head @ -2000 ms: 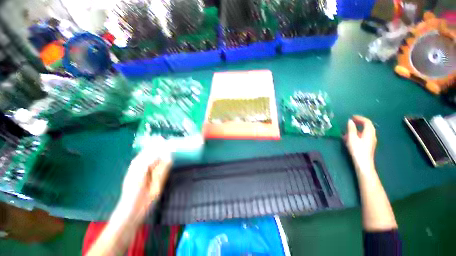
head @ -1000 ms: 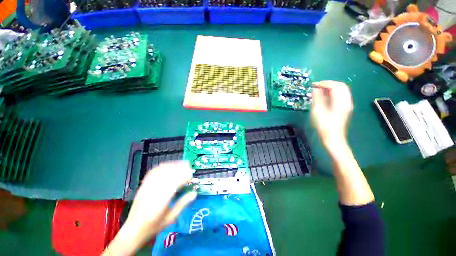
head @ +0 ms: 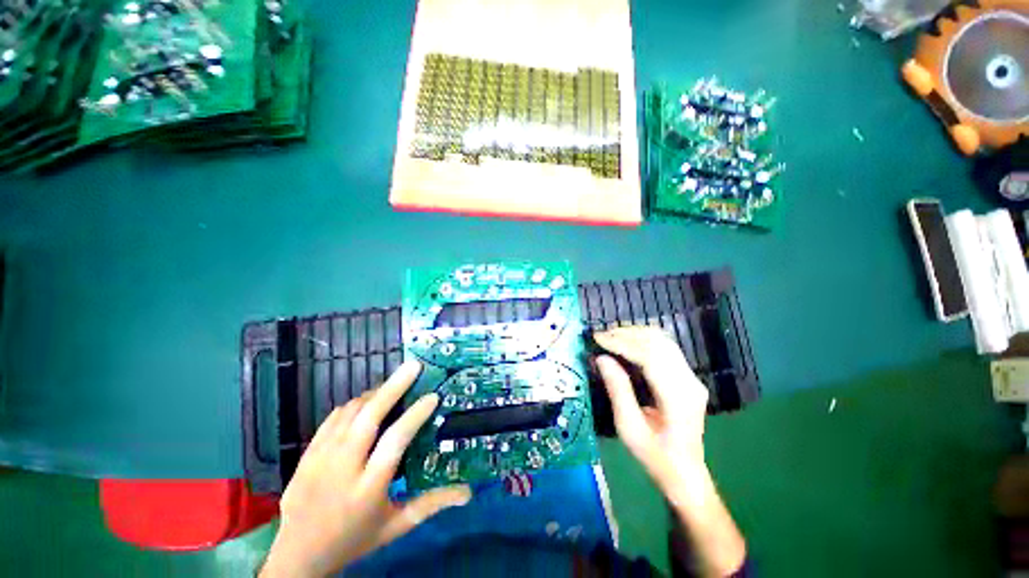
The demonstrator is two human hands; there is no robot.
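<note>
A green PCB panel [head: 497,373] with two dark cut-out slots lies across the black slotted rack [head: 339,361] in front of me. My left hand [head: 359,474] rests at the panel's left edge, fingers spread, with fingertips on the board. My right hand [head: 654,395] is at the panel's right edge, thumb and forefinger close together. A small dark thing seems to be at its fingertips, but I cannot tell it from the rack behind. The component sheet [head: 519,113], a grid of yellow-and-black pieces, lies on a pale base with an orange edge beyond the panel.
A populated PCB panel [head: 717,158] lies right of the sheet. Stacked PCB panels [head: 169,68] stand at upper left. A phone [head: 938,260], white papers [head: 991,277] and an orange fan [head: 982,73] are at right. A red stool [head: 169,510] is at lower left, the blue apron [head: 508,525] below the panel.
The view has moved closer. My left hand has settled on the panel's left edge. My right hand has moved from the populated panel to the right edge of the panel on the rack.
</note>
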